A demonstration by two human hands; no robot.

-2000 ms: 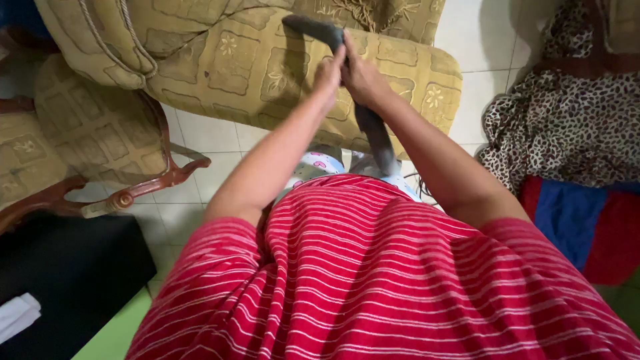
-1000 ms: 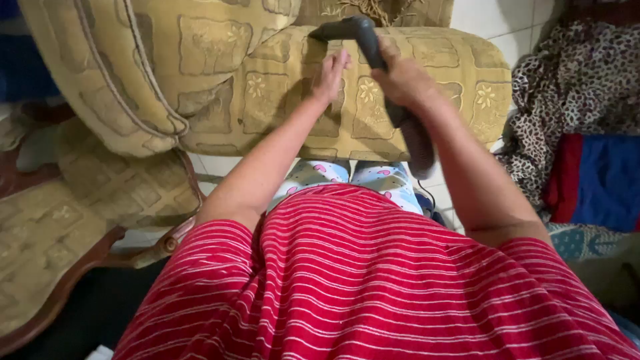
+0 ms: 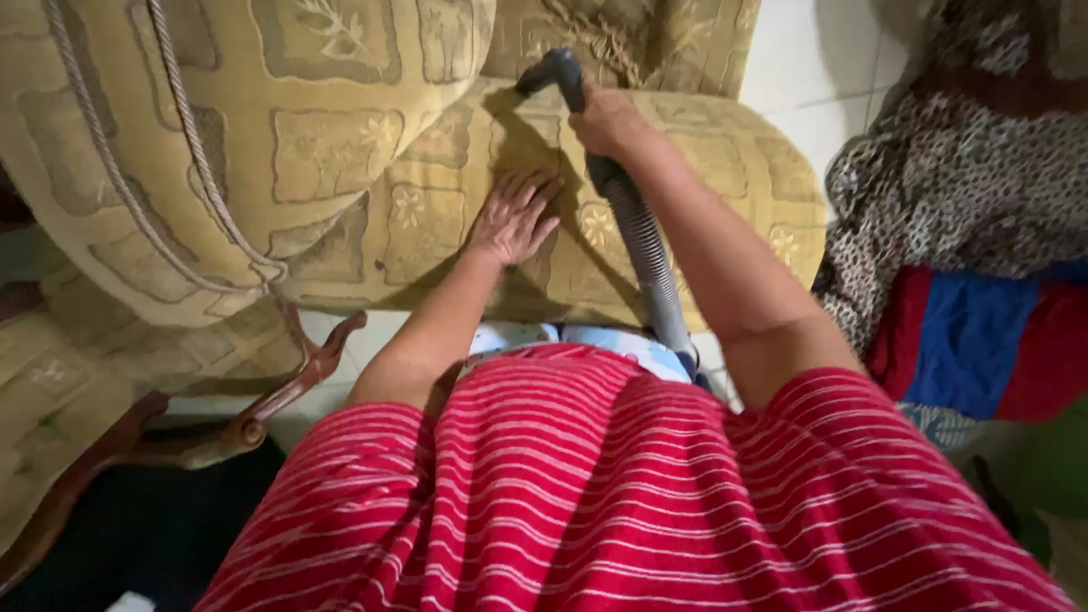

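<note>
A grey vacuum cleaner hose [image 3: 643, 240] with a dark curved handle end [image 3: 557, 75] reaches from beside my legs up over the patterned gold sofa seat [image 3: 425, 234]. My right hand [image 3: 610, 121] is closed around the dark tube just below its bend. The open end of the bend points left, near the seat's far edge; whether it touches the fabric cannot be told. To the left of the hose, my left hand [image 3: 517, 217] lies on the seat fabric, fingers spread, holding nothing.
A bulky sofa arm or cushion [image 3: 331, 119] with a twisted cord [image 3: 191, 140] rises at the left. Below it stands a carved wooden chair arm [image 3: 251, 425]. Leopard-print cloth [image 3: 977, 178] and a red and blue cloth [image 3: 977, 340] lie at the right, beside white floor tiles [image 3: 807, 55].
Two seconds ago both hands were together at the dark tube. My left hand has come away and down onto the seat fabric; my right hand keeps hold of the tube.
</note>
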